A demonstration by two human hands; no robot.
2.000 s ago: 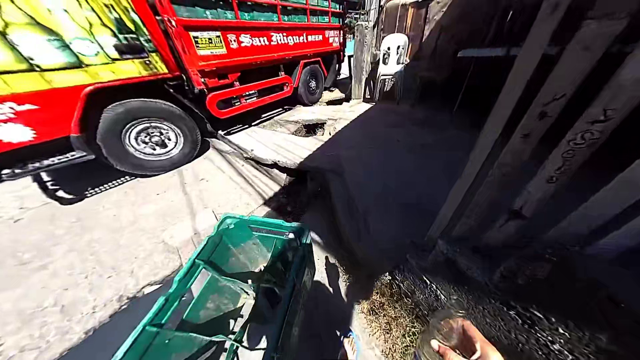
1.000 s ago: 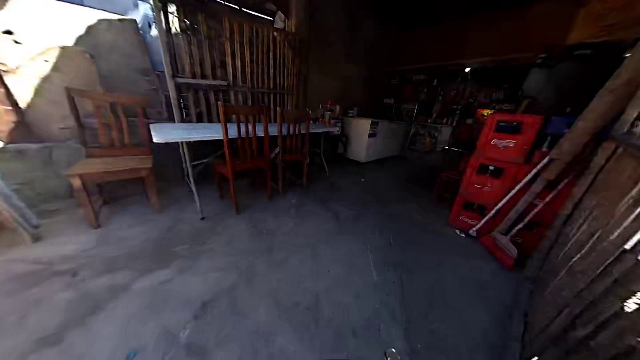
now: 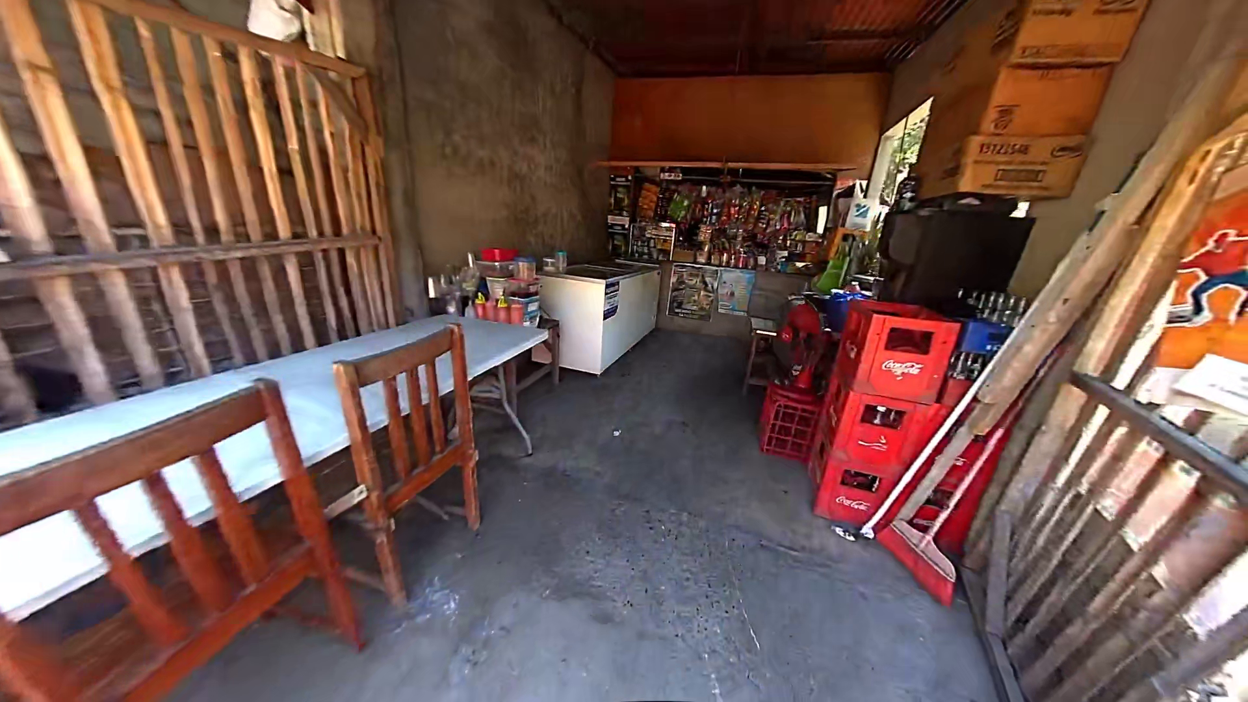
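Neither my left hand nor my right hand shows in the view of now, so what they hold cannot be seen. On the left a long white folding table (image 3: 322, 390) runs toward the back, with two wooden chairs along it, the nearer chair (image 3: 185, 526) and the farther chair (image 3: 409, 439). Plastic tubs (image 3: 497, 286) and bottles stand at its far end. To the right, red Coca-Cola crates (image 3: 882, 429) are stacked, with a red broom (image 3: 918, 558) leaning beside them.
A white chest freezer (image 3: 609, 312) stands at the back left, near a store counter with hanging packets (image 3: 741, 219). A red electric fan (image 3: 801, 341) is left of the crates. Leaning wooden poles (image 3: 1063, 312) and a slatted wooden gate (image 3: 1121, 546) edge the right side; cardboard boxes (image 3: 1024, 166) are stacked above.
The view has turned from the street, truck and green crate into the shaded room and moved farther in. The hand with a glass item, seen two seconds ago, is out of view.
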